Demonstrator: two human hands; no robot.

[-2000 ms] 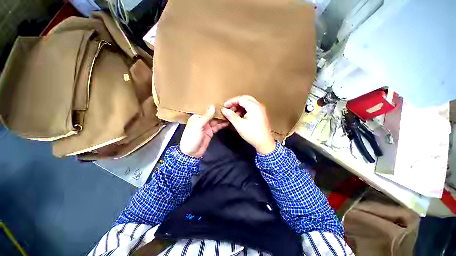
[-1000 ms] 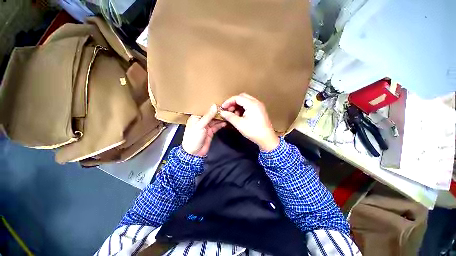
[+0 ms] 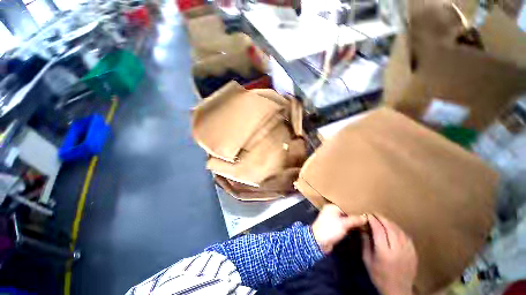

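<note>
A large brown bag body (image 3: 404, 173) lies in front of me at the right, flat side up. My left hand (image 3: 334, 229) pinches its near edge at the left. My right hand (image 3: 391, 249) is beside it, fingers bent at the same edge, the two hands almost touching. A tiny gold bit shows at the fingertips; its form is too blurred to tell. The fingers under the edge are hidden.
Stacked brown bags (image 3: 248, 138) lie on a low stand at the left of the bag body. A large open carton (image 3: 461, 75) stands behind. A blue crate (image 3: 84, 138) and green crate (image 3: 118, 72) stand by a yellow floor line. A white-topped table (image 3: 311, 34) is farther back.
The view has swung left and up, so the aisle and crates now show and the red item and black pliers have left the picture. Both hands remain at the bag's edge.
</note>
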